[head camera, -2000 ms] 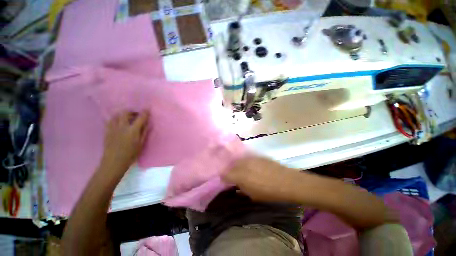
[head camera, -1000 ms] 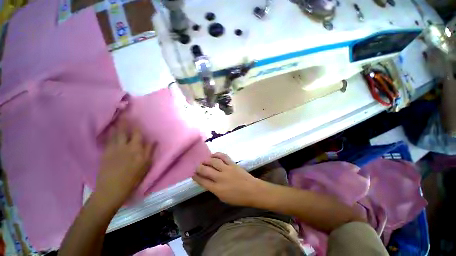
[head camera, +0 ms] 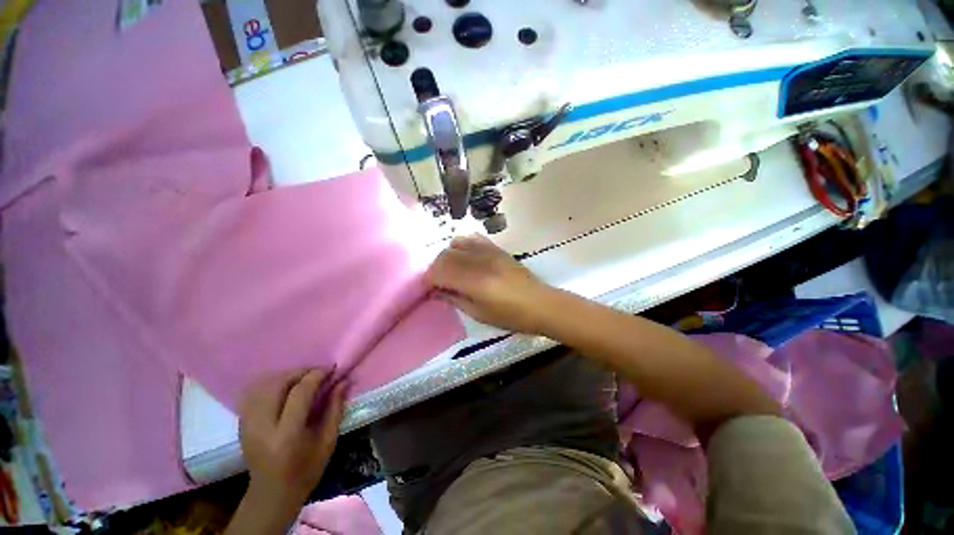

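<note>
A large pink garment panel (head camera: 262,272) lies over the left of the white table and reaches the lit needle area. A folded edge (head camera: 387,326) runs as a ridge between my hands. My left hand (head camera: 296,418) pinches the fold at the table's front edge. My right hand (head camera: 483,280) holds the other end of the fold, just in front of the presser foot (head camera: 487,214). The white lockstitch machine (head camera: 628,78) stands behind, its lamp lit. The needle tip cannot be made out in the glare.
Orange-red snips (head camera: 832,172) lie at the table's right end. A blue crate (head camera: 884,475) with crumpled pink pieces (head camera: 837,392) stands right of my lap. A small pink piece (head camera: 340,516) shows below the table. Taped brown surface (head camera: 298,23) is at the back left.
My left hand has moved down and right to the table's front edge. My right hand has moved up toward the presser foot. The pink cloth between them is smoother, with a fold drawn along it.
</note>
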